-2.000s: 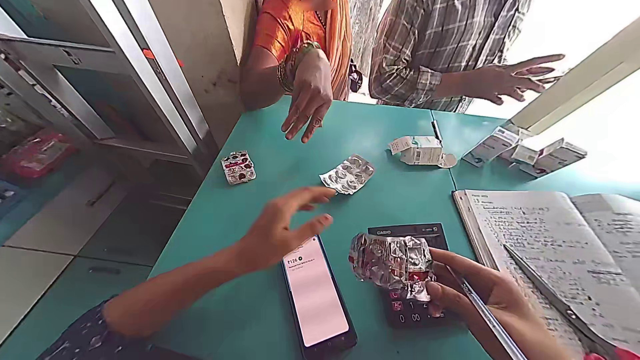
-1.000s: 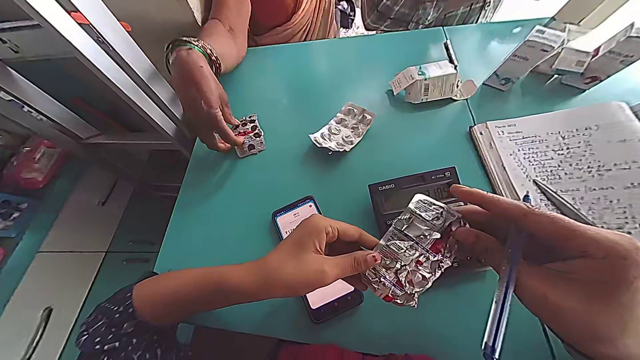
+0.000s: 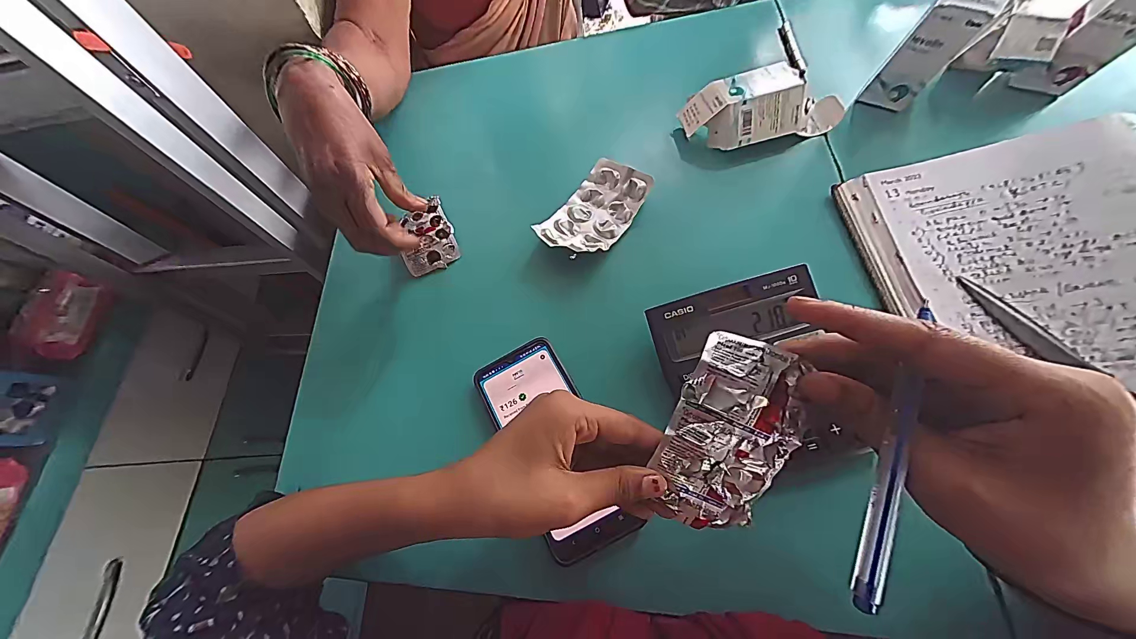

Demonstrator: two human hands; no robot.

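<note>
My left hand [image 3: 568,470] grips the lower left edge of a crumpled foil blister pack [image 3: 732,426]. The fingers of my right hand [image 3: 985,435] hold the pack's upper right side, and a blue pen [image 3: 887,488] is tucked in that same hand. Beneath my left hand lies a smartphone [image 3: 524,377] with a lit screen, partly hidden. A black Casio calculator [image 3: 732,311] lies behind the pack, its keys mostly covered. Farther up the table are a silver blister pack [image 3: 596,209] and an opened small medicine carton [image 3: 759,106].
Across the table, another person's hand [image 3: 342,169] with bangles touches a used blister pack [image 3: 433,244]. At right lies an open handwritten notebook [image 3: 994,204] with metal scissors [image 3: 1021,324], partly seen. Several medicine cartons [image 3: 923,53] stand behind it. A metal-framed cabinet [image 3: 160,115] borders the left.
My left hand, apart from the foil pack two seconds ago, now holds it together with my right. The other person's hand has come down to the used blister pack. The view has shifted.
</note>
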